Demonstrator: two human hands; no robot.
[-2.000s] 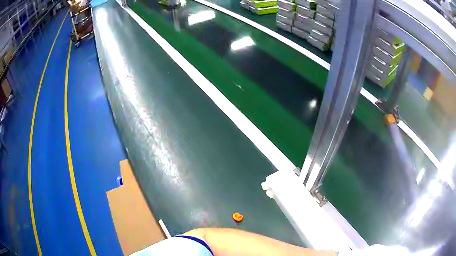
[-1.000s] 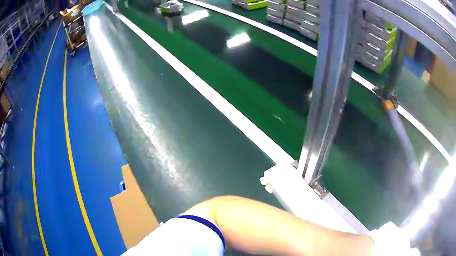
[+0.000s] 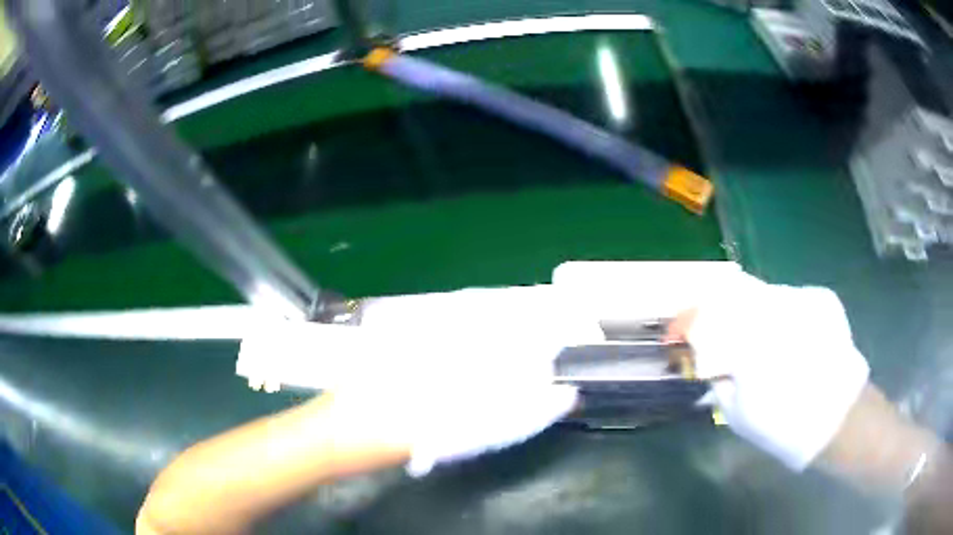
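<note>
A small grey and dark retail box (image 3: 627,389) is held between my two hands over the near bench, just in front of the white ledge. My left hand (image 3: 481,392), in a white glove, grips its left end. My right hand (image 3: 779,361), also in a white glove, grips its right end, with bare fingertips at the box's upper edge. The left glove blends into the overexposed white ledge (image 3: 648,280), so its fingers are hard to make out. The picture is blurred.
A green conveyor belt (image 3: 470,235) runs beyond the ledge. A purplish guide bar (image 3: 533,117) with orange ends slants across it. A grey metal upright (image 3: 178,178) stands at left. Stacked boxes are at far right (image 3: 909,188) and, blurred, at upper left (image 3: 246,26).
The view has swung to the right, away from the blue floor. Both hands and a box they hold now show; before, my left arm reached to the lower right with its hand partly cut off or blurred.
</note>
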